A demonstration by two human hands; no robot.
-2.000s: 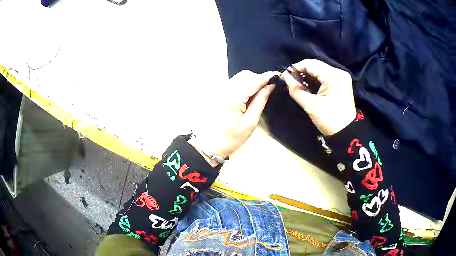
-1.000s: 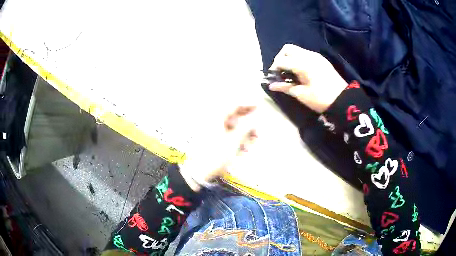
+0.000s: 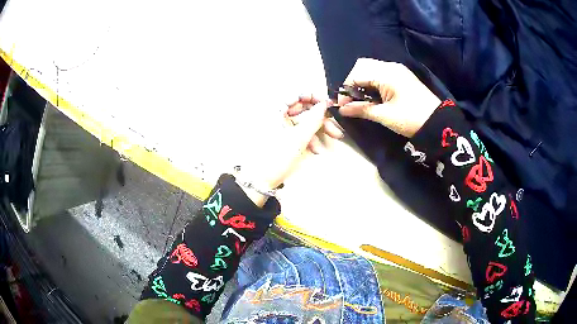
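A dark navy jacket [image 3: 538, 107] lies on the right, with shinier wrinkled lining [image 3: 436, 63] and a straight seam line showing. My right hand [image 3: 395, 95] is closed around small dark thread snips [image 3: 359, 93], their tip pointing left at the jacket's edge. My left hand [image 3: 294, 136] is at the same edge, its thumb and index fingertips pinched together just left of the snips' tip. What the left fingertips pinch is too small to tell. The edge between the two hands is partly hidden by the fingers.
The white worktable [image 3: 190, 76] has a curved, worn yellow edge [image 3: 145, 161] and scattered thread bits. A brown strip [image 3: 411, 262] lies along the near edge. Grey littered floor [image 3: 126, 221] and dark items [image 3: 16, 152] are at the left. The wearer's jeans are close below the table.
My left hand dropped away from the edge a second ago and is now back beside the snips. The hands and jacket edge sit further left in the table area than two seconds ago.
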